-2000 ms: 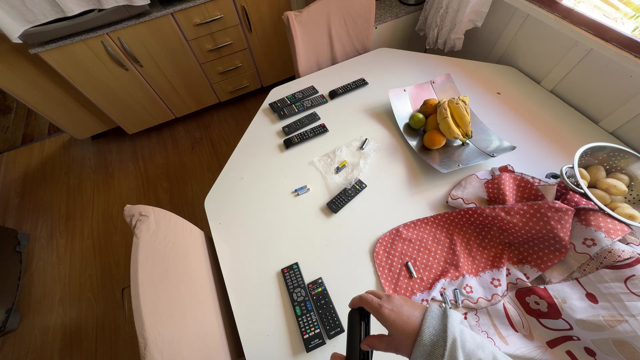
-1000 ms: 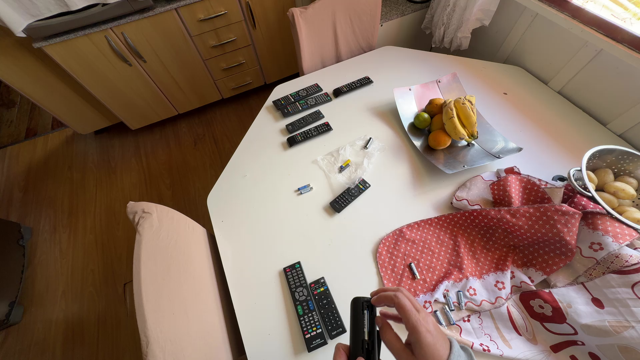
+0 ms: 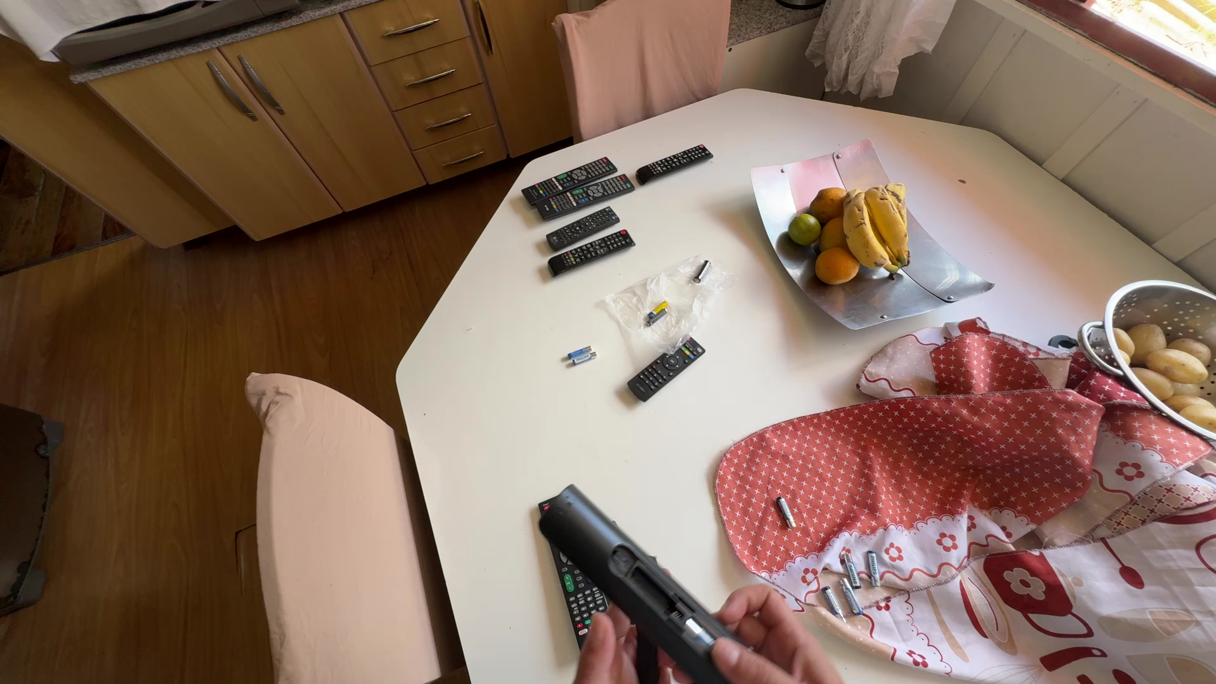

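A black remote control [image 3: 617, 560] is held back side up between my two hands, its battery compartment uncovered and a silvery battery [image 3: 698, 629] in the near end. My left hand [image 3: 608, 651] grips its left side. My right hand [image 3: 769, 636] holds the near end, thumb beside the battery. Beneath it, another remote [image 3: 579, 594] lies on the white table, partly hidden. Several loose batteries [image 3: 852, 570] rest on the red and white printed cloth [image 3: 912, 456], with one battery [image 3: 786, 512] apart from them.
Several remotes [image 3: 584, 196] lie at the far left of the table [image 3: 494, 418]. A single remote [image 3: 666, 370] touches a clear plastic bag [image 3: 632, 304] with batteries. Two batteries [image 3: 579, 355] lie left. A metal fruit tray [image 3: 855, 309] and a colander of potatoes [image 3: 1111, 313] stand right.
The held remote has swung from upright to slanting, its open battery compartment now showing. My left hand has come further into view, and my right hand has moved down to the remote's near end.
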